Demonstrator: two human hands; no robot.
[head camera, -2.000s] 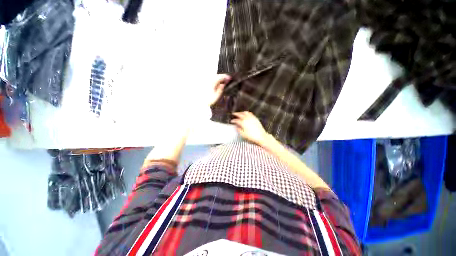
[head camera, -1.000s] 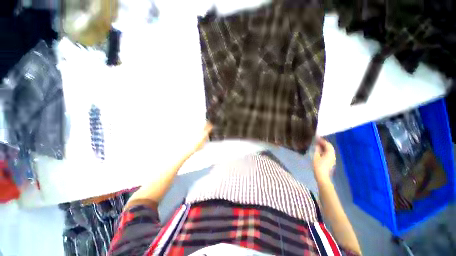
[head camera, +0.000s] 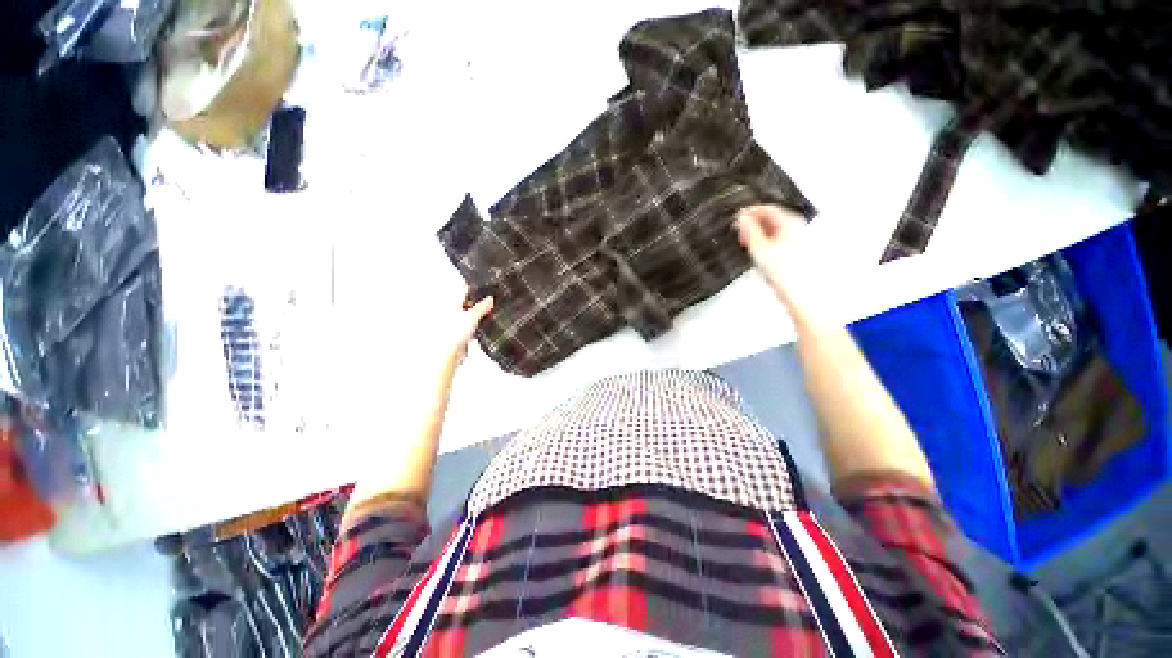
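A dark brown plaid garment (head camera: 643, 193) lies partly folded on the white table in front of me, with a short strip of the same plaid across its front edge. My left hand (head camera: 473, 318) holds the garment's left corner, fingertips partly hidden by the cloth. My right hand (head camera: 767, 234) is on the garment's right side, its fingers bent at the cloth. Whether they pinch it cannot be told.
A stack of printed polybags (head camera: 242, 347) and bagged garments (head camera: 90, 289) lie at left. A black phone (head camera: 285, 149) lies beside a tan ring (head camera: 244, 77). A plaid heap (head camera: 1028, 77) with a hanging tie (head camera: 923, 199) is at upper right, above a blue crate (head camera: 906, 399).
The garment has gone from a spread, upright panel to a smaller, slanted, folded shape. My left hand has moved slightly left, and my right hand up and left onto the cloth.
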